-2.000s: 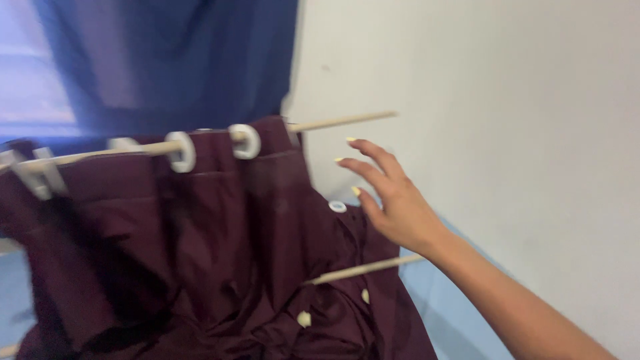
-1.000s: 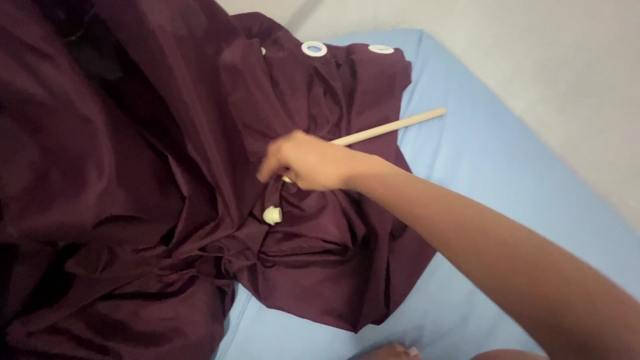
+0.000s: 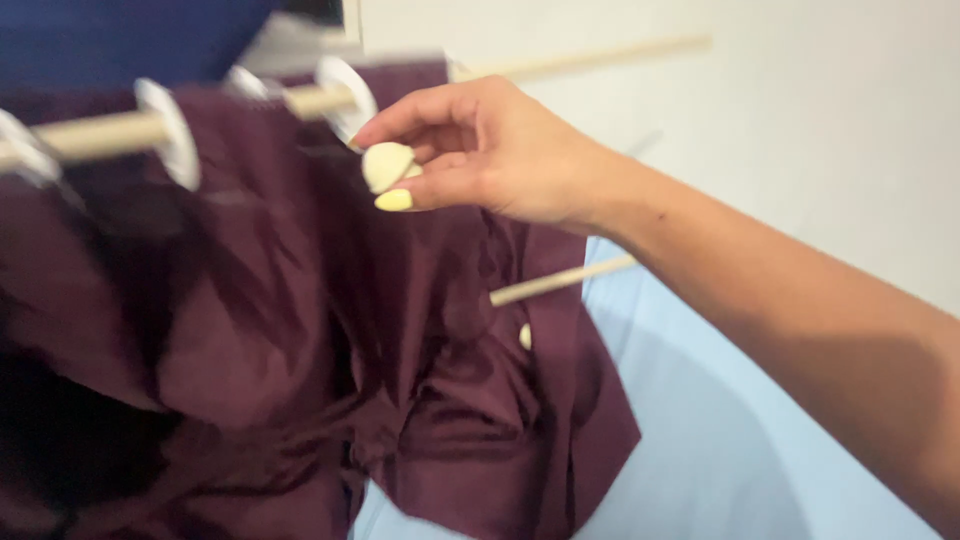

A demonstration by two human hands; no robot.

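Note:
My right hand (image 3: 480,150) holds a small cream rounded finial (image 3: 387,166) between thumb and fingers, close to a white curtain eyelet (image 3: 349,97). A pale wooden rod (image 3: 105,139) runs through several white eyelets along the top of a dark maroon curtain (image 3: 255,322); its bare end (image 3: 585,58) extends beyond the cloth, behind my hand. A second wooden rod (image 3: 562,279) lies across the gathered curtain at the right, with another cream piece (image 3: 526,337) just below it. My left hand is not in view.
A light blue sheeted mattress (image 3: 690,420) lies beneath the curtain at the right. Behind it stands a pale wall (image 3: 817,112). A dark blue curtain (image 3: 127,37) hangs at the upper left.
My right hand was empty beside the rod, then reached down to the cloth near a cream piece. Now it is raised by the eyelets with a finial in its fingers. The view has shifted widely.

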